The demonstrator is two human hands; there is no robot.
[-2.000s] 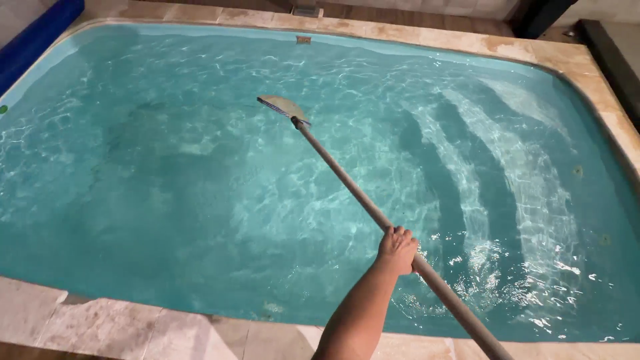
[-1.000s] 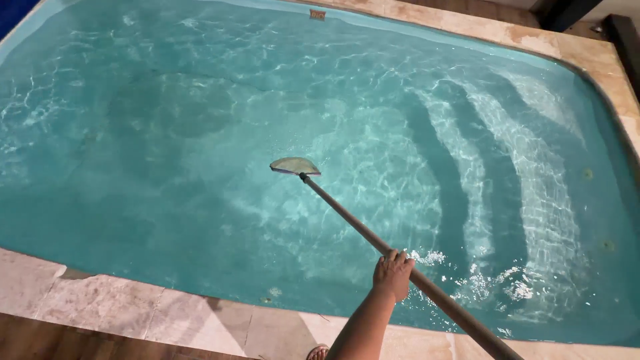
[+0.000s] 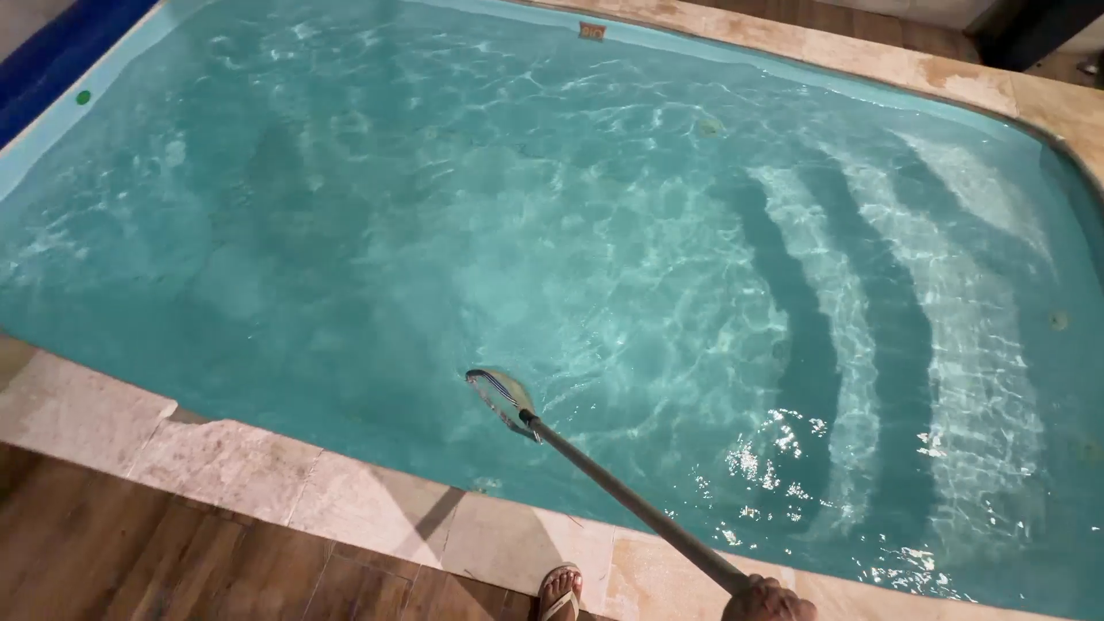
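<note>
My left hand (image 3: pixel 770 599) is closed around the pole (image 3: pixel 642 509) of a pool skimmer at the bottom edge of the view, right of centre. The pole slants up and left over the near pool edge to the skimmer's net head (image 3: pixel 502 398), which has a dark rim and pale mesh. The head is tilted, at or close to the water surface; whether it touches the water is hard to tell. My right hand is out of view, as is the pole beyond my left hand.
Pale stone coping (image 3: pixel 233 466) borders the pool, with a wood-look floor (image 3: pixel 155 552) beside it. A sandalled foot (image 3: pixel 561 593) stands at the near edge. Curved underwater steps (image 3: pixel 897 259) lie at the right. A blue roll or cover (image 3: pixel 69 60) runs along the far left.
The skimmer head has come from the middle of the pool towards the near edge. My left hand has moved down and right in the view, still on the pole.
</note>
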